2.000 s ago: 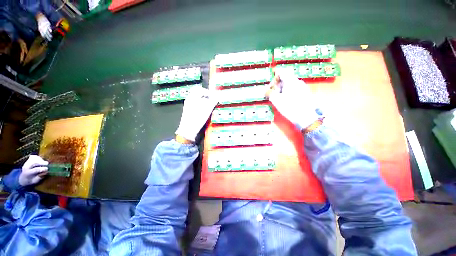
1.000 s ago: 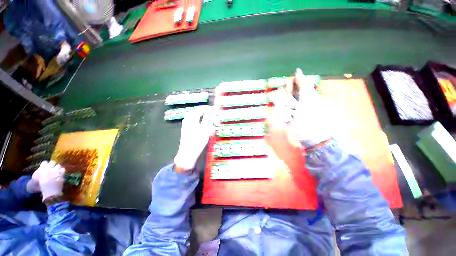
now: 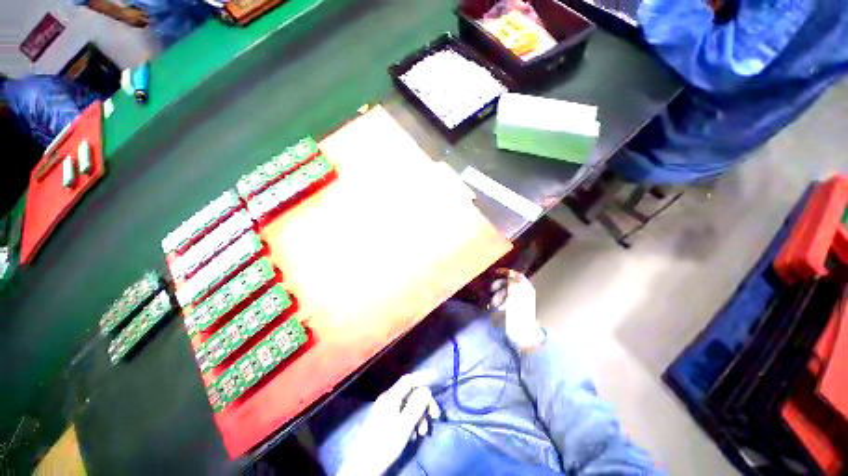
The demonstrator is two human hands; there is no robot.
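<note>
Green circuit board strips (image 3: 246,325) lie in stacked rows on the left part of the red-orange mat (image 3: 372,321). Two more strips (image 3: 276,164) lie at the mat's far edge. Another two (image 3: 140,325) lie off the mat on the dark green belt. My gloved left hand (image 3: 402,423) is low over my lap, fingers loosely bent, with nothing visible in it. My gloved right hand (image 3: 515,305) is beside the mat's near right corner, off the mat, fingers loosely bent, with nothing visible in it. Glare hides finger detail.
A black tray of small pale parts (image 3: 452,87) and a black box with orange-yellow contents (image 3: 525,42) stand beyond the mat. A pale green block (image 3: 547,128) and pale strip (image 3: 502,194) lie right. A person in blue (image 3: 744,84) is at upper right; red-black crates (image 3: 790,316) stand right.
My view has turned right, so the mat appears tilted. Both my hands have left the board rows and come back to the lap and the mat's near side.
</note>
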